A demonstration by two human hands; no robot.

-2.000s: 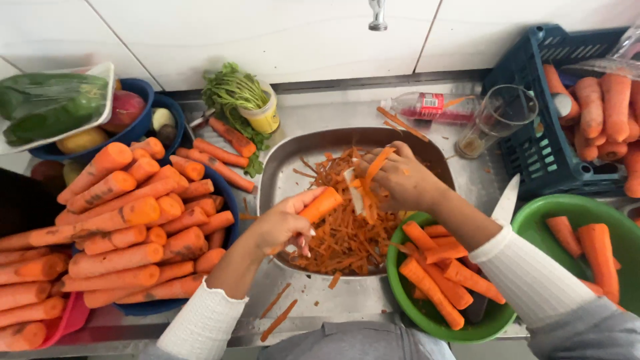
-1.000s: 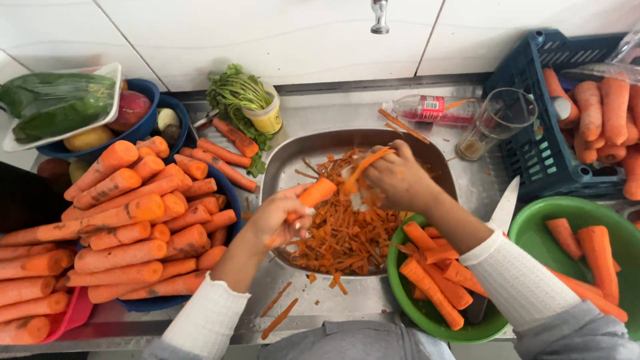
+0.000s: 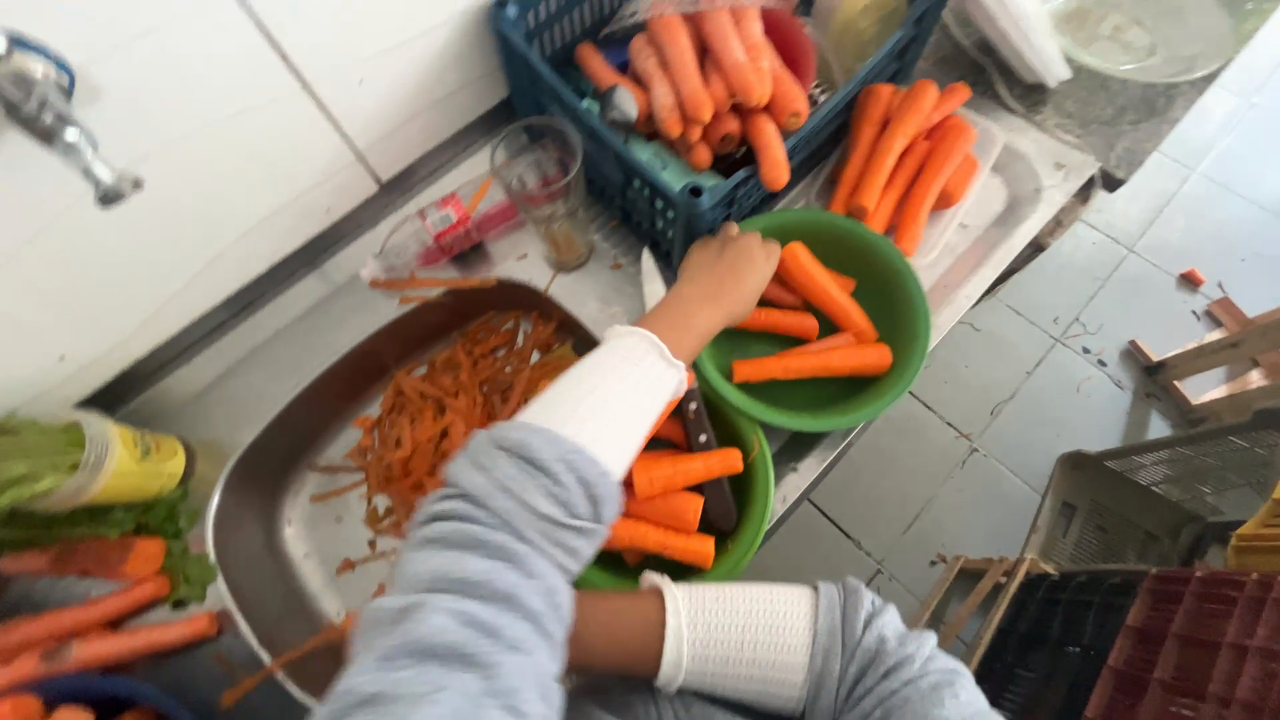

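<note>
My left hand (image 3: pixel 728 270) is over the left edge of a green plastic bowl (image 3: pixel 905 340) that holds several peeled carrots (image 3: pixel 825 292). Its fingers curl downward and their tips are hidden, so I cannot tell whether they hold anything. My left arm crosses over my right forearm, and my right hand is hidden behind the left sleeve. A second green bowl (image 3: pixel 762 490) below holds carrot pieces (image 3: pixel 662 545) and a dark-handled knife (image 3: pixel 718 500). Orange peelings (image 3: pixel 430 430) lie in the steel sink basin (image 3: pixel 240 540).
A blue plastic crate (image 3: pixel 690 210) of carrots stands behind the bowls. More carrots (image 3: pixel 905 165) lie on a tray to its right. A drinking glass (image 3: pixel 545 190) and a plastic bottle (image 3: pixel 450 235) are near the wall. Slatted crates (image 3: pixel 1180 640) stand on the tiled floor.
My left hand has moved from over the basin, where it held a carrot, to the right-hand green bowl. My right hand has gone out of sight. The view has swung right.
</note>
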